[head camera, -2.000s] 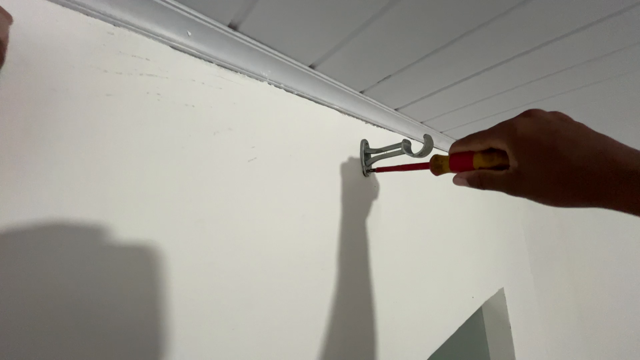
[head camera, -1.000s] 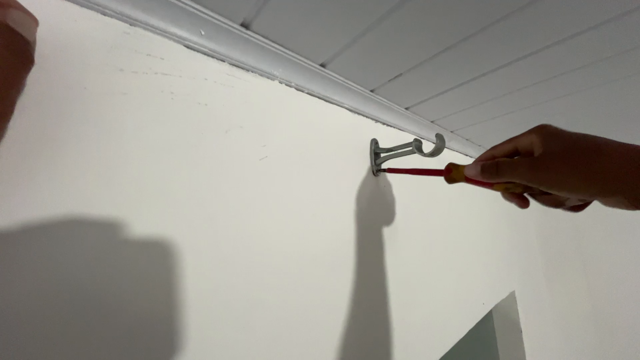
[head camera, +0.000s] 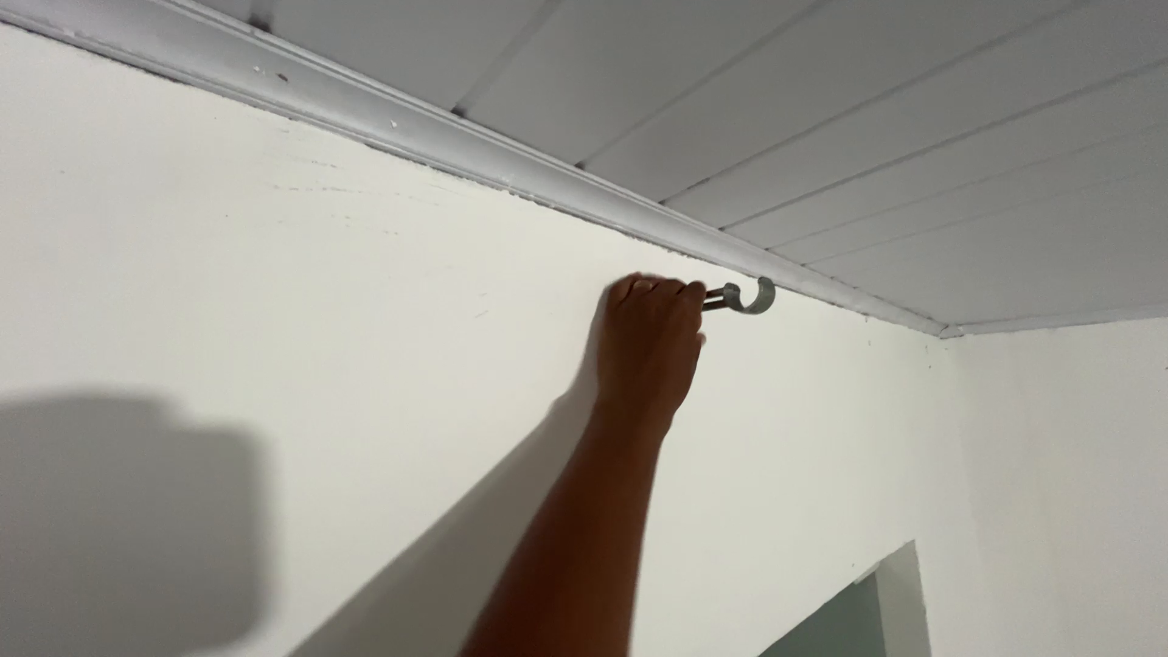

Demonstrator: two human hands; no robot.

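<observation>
A grey metal curtain rod bracket [head camera: 750, 297] stands out from the white wall just below the ceiling moulding, its open cup facing up. What appears to be my left hand [head camera: 648, 333] reaches up from the bottom of the view and is closed around the bracket at the wall end. The fingers hide the mounting plate and any screws there; only the cup and a short part of the twin arms show. My right hand and the screwdriver are out of view.
White moulding [head camera: 547, 182] runs along the top of the wall [head camera: 365, 301], under a panelled ceiling [head camera: 867, 137]. Toward the right is a room corner. An opening with a pale frame [head camera: 899, 584] lies at the lower right. Shadows fall on the wall.
My right hand, earlier holding a red and yellow screwdriver against the bracket's lower plate, has left the view with it. The hand at the left edge is gone from there; a hand now grips the bracket.
</observation>
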